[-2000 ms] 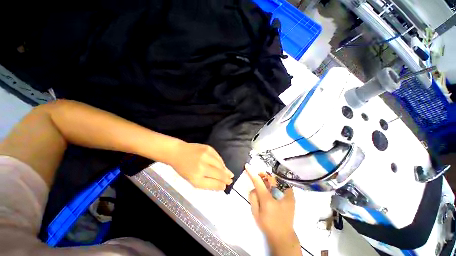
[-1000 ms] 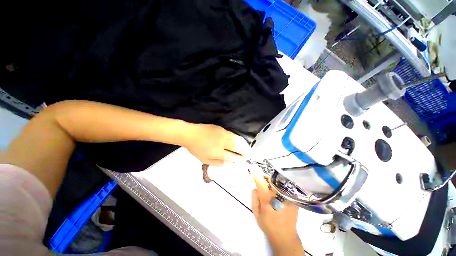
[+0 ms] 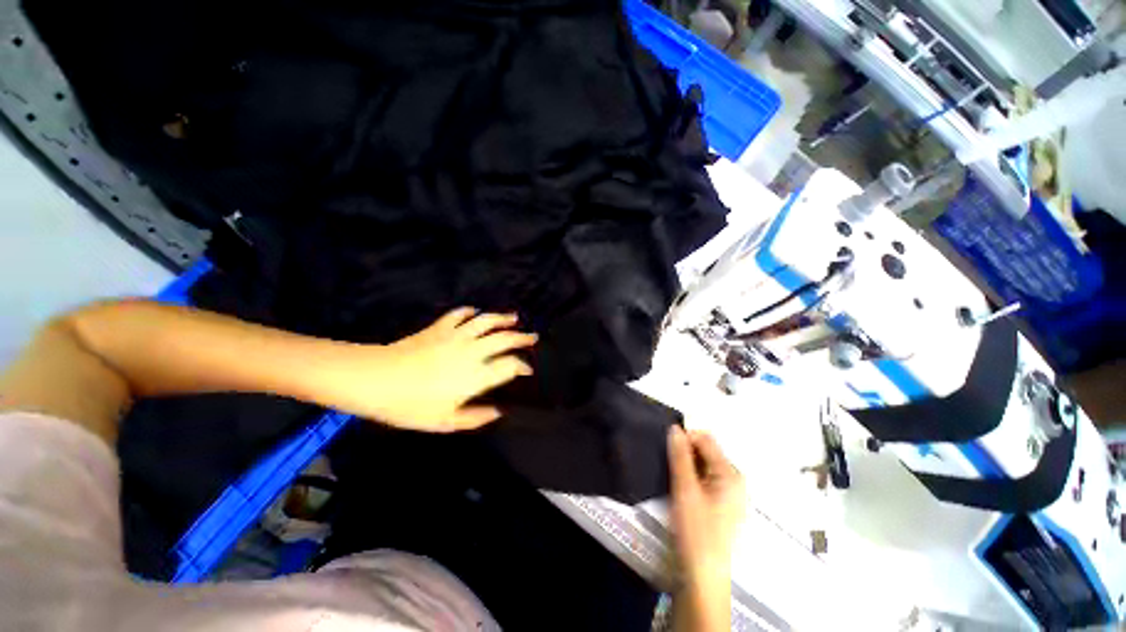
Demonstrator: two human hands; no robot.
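Note:
The black garment (image 3: 408,161) is heaped over the left and centre. My left hand (image 3: 457,370) lies spread on the cloth, fingers apart, palm down. A smooth black panel (image 3: 593,444) lies to the right of it, over the table's near edge. My right hand (image 3: 704,475) pinches the panel's right edge between thumb and fingers. The presser foot and needle area (image 3: 729,352) is above and right of my right hand, apart from the cloth.
The white sewing machine (image 3: 852,284) stands at the right, with a dark control panel (image 3: 1050,574). Thread snips (image 3: 836,447) lie on the bed. Blue crates are behind the table (image 3: 729,99) and below it (image 3: 253,500). A perforated grey upright (image 3: 93,161) is at left.
My hands have moved away from the needle. My left hand has opened onto the cloth, and my right has moved down, now pinching the panel edge. The panel now covers part of the near table edge.

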